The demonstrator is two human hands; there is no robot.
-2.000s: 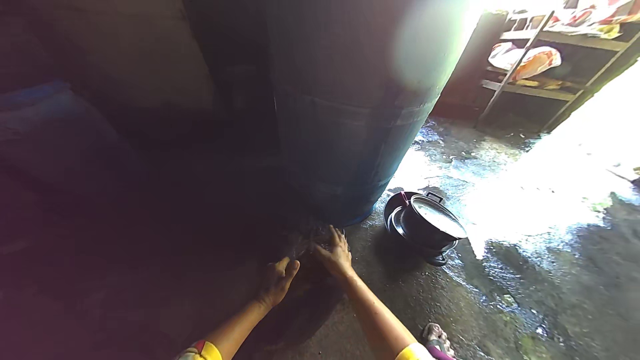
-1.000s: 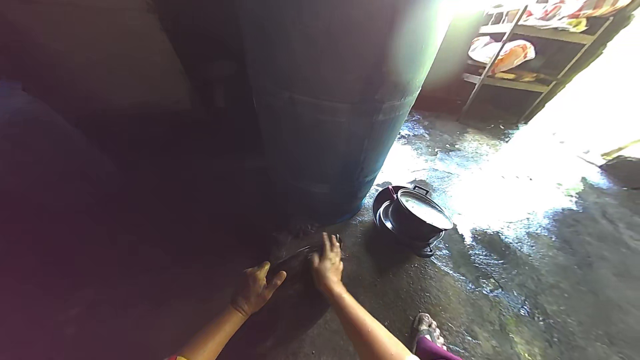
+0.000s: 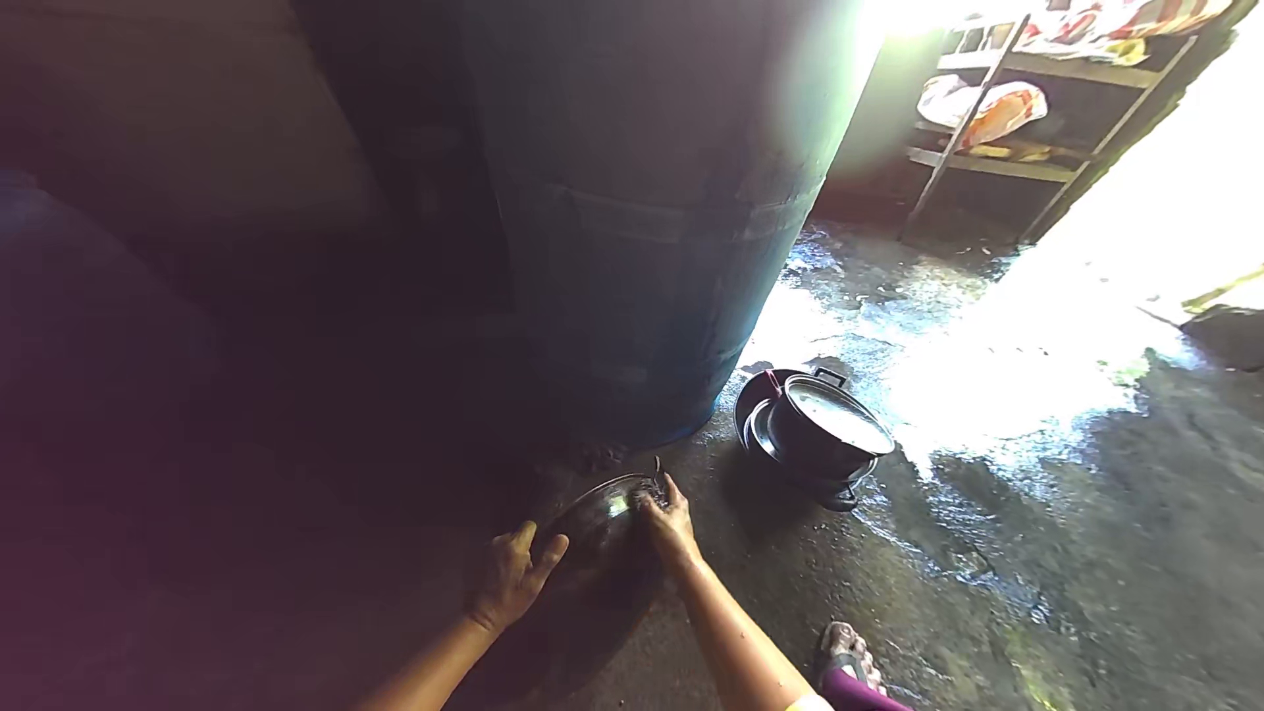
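Low at the centre of the head view, a dark round metal pan or basin (image 3: 602, 528) with a thin shiny rim lies in shadow on the floor. On its right side, my right hand (image 3: 668, 515) presses a small dark wad, possibly a scrubber, against the surface near the rim. My left hand (image 3: 518, 573) is at the pan's left edge, thumb and fingers spread; whether it touches the metal is too dark to tell. Much of the pan is lost in shadow.
A large blue-green drum (image 3: 642, 247) stands just beyond the pan. To its right, a dark lidded pot (image 3: 820, 434) sits tilted among other dark cookware. My sandalled foot (image 3: 847, 657) is at lower right. Wooden shelves (image 3: 1047, 168) with plastic bags stand farther back on the wet floor.
My right hand has shifted on the pan, its fingers now bent at the right rim. More of the pan's rim and a bright glint on it show now.
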